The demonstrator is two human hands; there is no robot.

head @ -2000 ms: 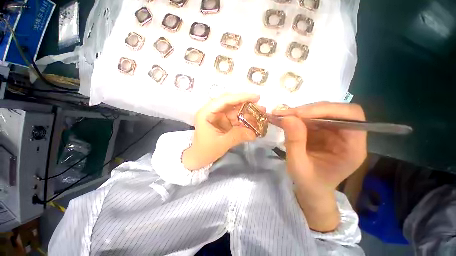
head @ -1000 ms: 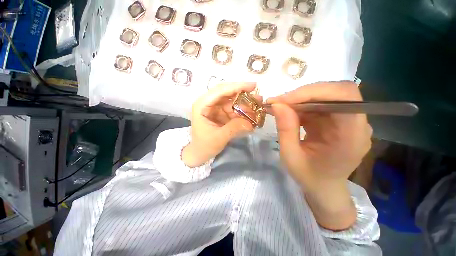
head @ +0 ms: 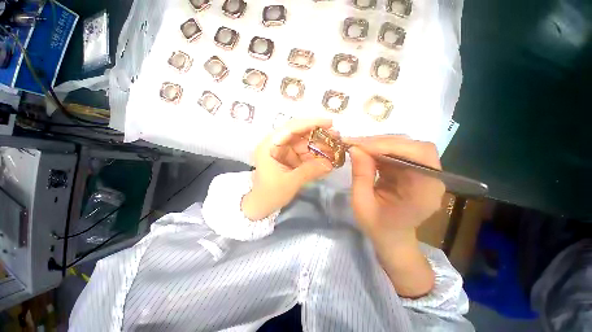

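Note:
My left hand [head: 285, 165] holds a copper-gold watch housing [head: 326, 148] tilted between thumb and fingers, in front of the tray's near edge. My right hand [head: 399, 188] holds silver-grey tweezers [head: 435, 171] like a pen. Their tip is at the right side of the housing; whether it touches or grips anything is too small to tell. The white-covered parts tray [head: 415, 97] bears spaced rows of similar housings [head: 335, 101] with pale round centres. A small pale-blue sticker sheet [head: 445, 135] shows at the tray's near right corner.
A blue box [head: 49, 42], cables and a small clear bag [head: 96, 42] are at the upper left. Grey equipment [head: 39, 207] stands at the left. The dark green bench mat [head: 519, 117] extends right of the tray. A blue object [head: 496, 279] is at the lower right.
The tweezers' rear end now points lower and my right hand has shifted left. The left hand still holds the housing. The view has shifted slightly, and more of the sticker sheet shows.

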